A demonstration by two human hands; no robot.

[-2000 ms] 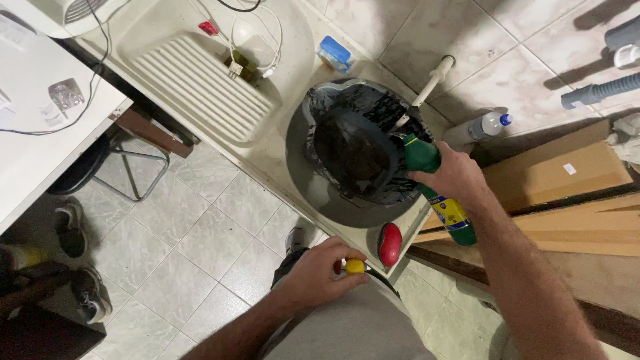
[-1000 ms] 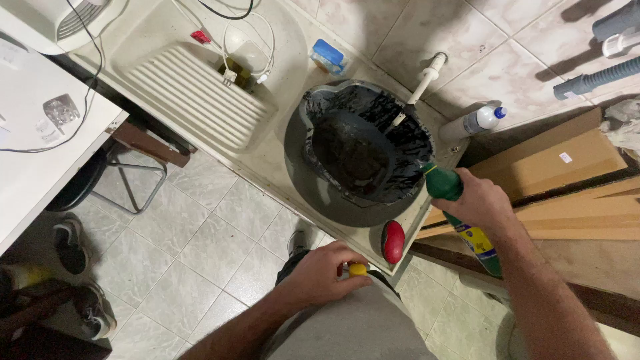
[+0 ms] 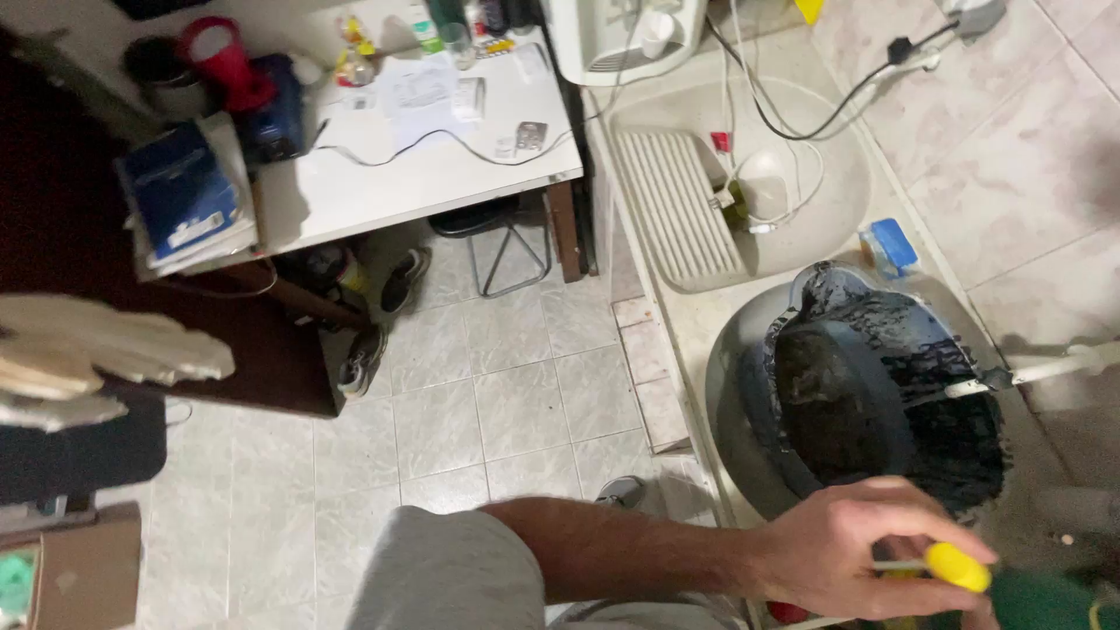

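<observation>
My left hand (image 3: 875, 551) reaches across the lower right, its fingers closed on a small yellow cap or handle (image 3: 958, 567) with a thin pale stem. Beside these fingers, a green bottle (image 3: 1046, 599) is partly cut off by the bottom edge. My right hand cannot be made out; a bit of skin at the bottom edge is unclear. Above my left hand, a grey-blue plastic tub (image 3: 840, 284) with black stains and dark contents rests tilted in the round sink bowl (image 3: 731, 376). A white pipe spout (image 3: 971, 385) extends over the tub. A red object (image 3: 787, 612) shows partly below my wrist.
A blue-topped sponge or box (image 3: 891, 245) lies on the sink edge. White cables (image 3: 818, 188) run into the second bowl, beside the ribbed drainboard (image 3: 678, 206). A white table (image 3: 367, 197) with papers and a cord stands left, shoes (image 3: 404, 280) and a folding stool (image 3: 512, 254) near it.
The view has swung left. Earlier, my right hand moved the green bottle away from the tub to the right; now my left hand and its yellow piece are beside the bottle.
</observation>
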